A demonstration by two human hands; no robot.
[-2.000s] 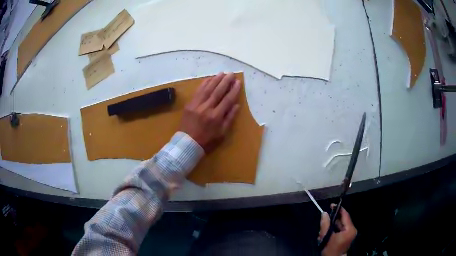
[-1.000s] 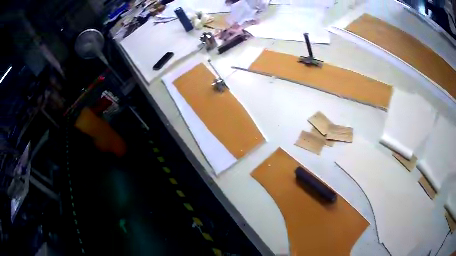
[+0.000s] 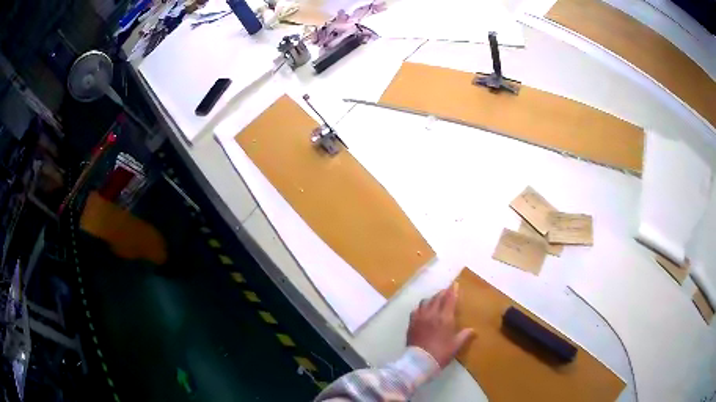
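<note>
A tan-orange card pattern (image 3: pixel 491 338) lies on the table at the bottom, cut off by the picture's edge. A dark rectangular pattern weight (image 3: pixel 538 335) rests on it. My left hand (image 3: pixel 436 326), in a light checked sleeve, is at the pattern's left end. Its fingertips touch the short edge and its thumb points over the card, apart from the fingers; no clear grasp shows. My right hand is out of the picture, and the shears do not show.
Left of centre, a clamp (image 3: pixel 326 139) sits on another card pattern (image 3: pixel 330 204) over white sheets. Another clamp (image 3: pixel 496 82) stands on a long pattern (image 3: pixel 542 118). Brown paper tickets (image 3: pixel 521 250) lie at centre right. The table edge drops to a dark floor with yellow-black striping (image 3: pixel 251 297) at left.
The view has swung left along the table. My left hand, flat on the pattern two seconds ago and unseen one second ago, is now at its left end. My right hand with the shears has left view.
</note>
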